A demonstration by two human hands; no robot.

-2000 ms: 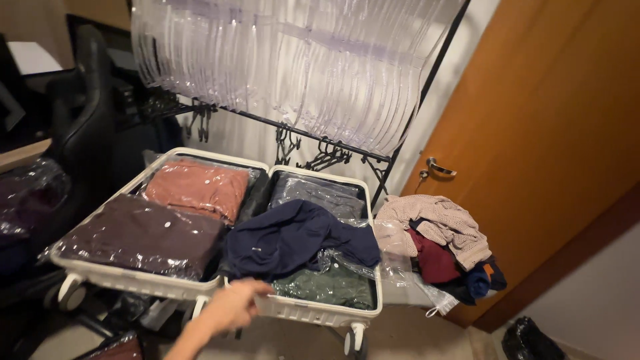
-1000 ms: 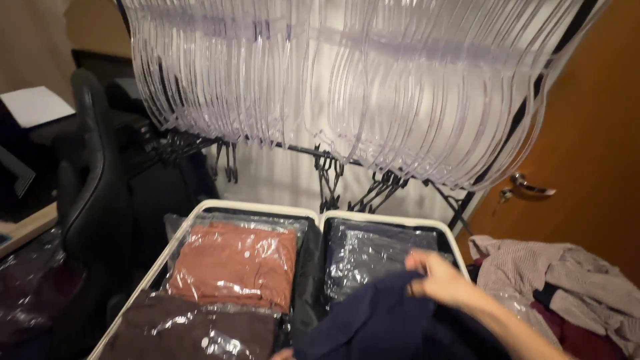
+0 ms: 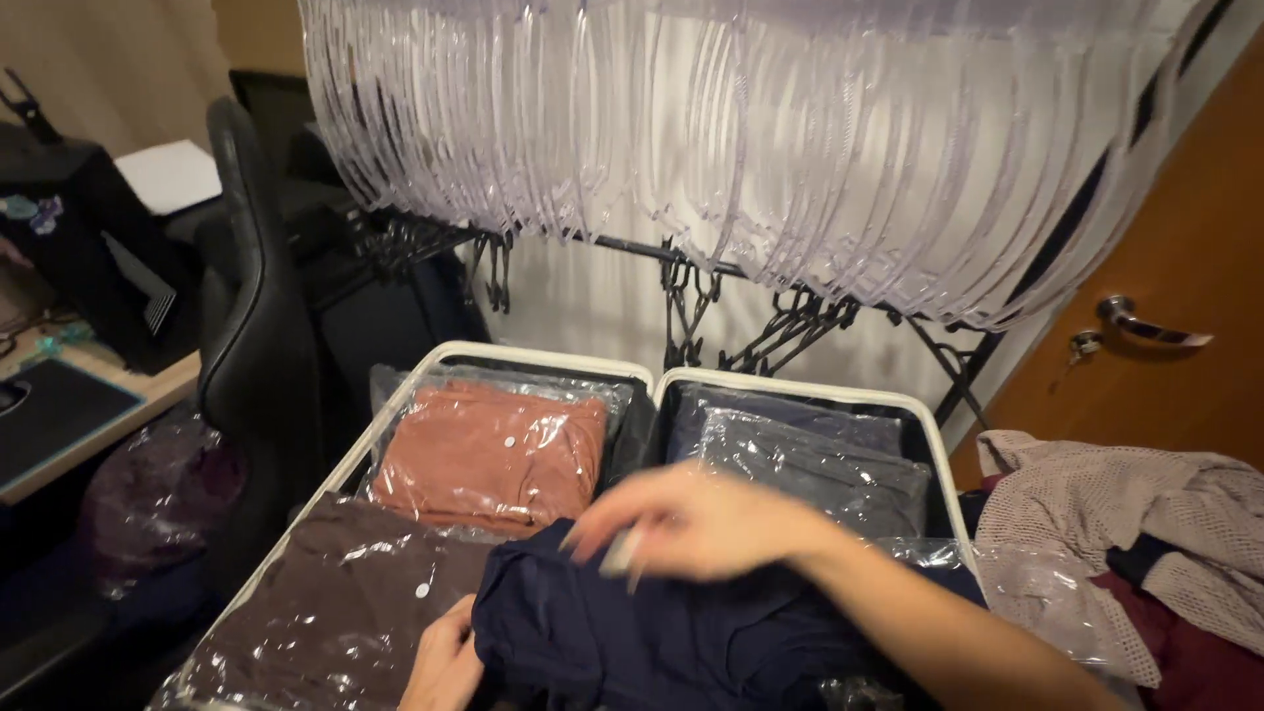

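Observation:
A navy blue garment [image 3: 642, 632] lies bunched over the lower middle of an open suitcase with a white rim [image 3: 790, 383]. My left hand [image 3: 446, 657] grips its left edge, with the fingertips hidden by the cloth. Over the top of the garment is my right hand [image 3: 691, 523], blurred, its fingers apart and curved downward. Behind and left, a rust-coloured garment in a clear bag [image 3: 494, 449] fills the upper left of the case. Below it lies a dark brown bagged garment [image 3: 346, 592]. Grey bagged clothing [image 3: 815, 469] lies in the right half, partly behind my right hand.
Clear plastic hangers [image 3: 790, 148] hang over the case, with black clip hangers [image 3: 691, 296] below. A black chair [image 3: 257, 326] and a desk [image 3: 158, 395] stand left. A beige knitted garment [image 3: 1116, 494] lies right, before a wooden door [image 3: 1165, 395].
Two seconds ago the navy garment lay across the right half of the case. It has been taken hold of and shifted left. The view has moved closer to the case.

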